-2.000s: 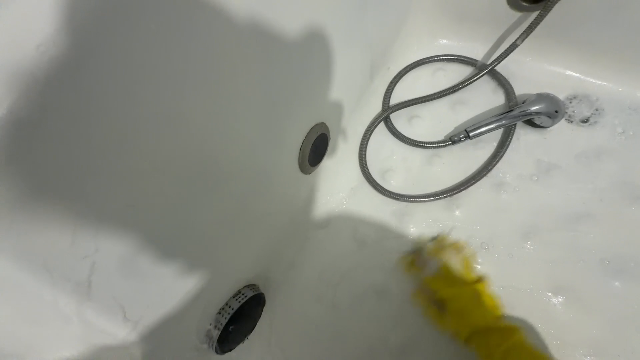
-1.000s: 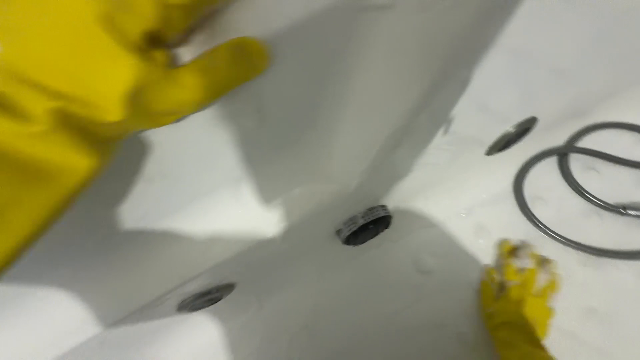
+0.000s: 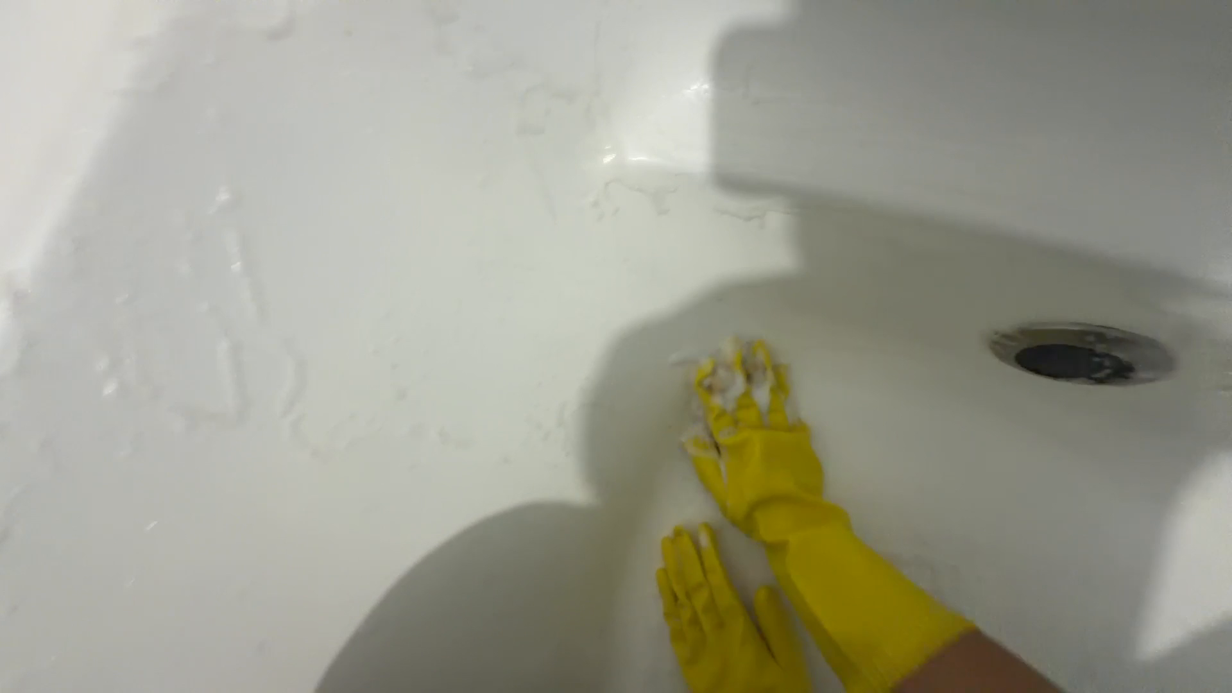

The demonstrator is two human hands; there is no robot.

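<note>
My right hand (image 3: 760, 443), in a yellow rubber glove, lies palm down on the white bathtub (image 3: 433, 289). Its fingers are spread, and whitish material (image 3: 729, 388) shows between and around them; whether this is foam or a cloth I cannot tell. Just below and to its left, my left hand (image 3: 722, 616), gloved in the same yellow rubber, rests flat on the tub surface, thumb apart, with nothing seen in it. The two gloves are close together near the lower middle of the view.
A round metal-rimmed fitting (image 3: 1083, 353) with a dark centre sits in the tub wall at right. Wet streaks and whitish residue (image 3: 231, 375) mark the surface at left. Shadows fall across the tub.
The view has swung far over; the shower hose and hand shower are out of it. My left hand, raised at the upper left a second ago, is now down beside my right hand.
</note>
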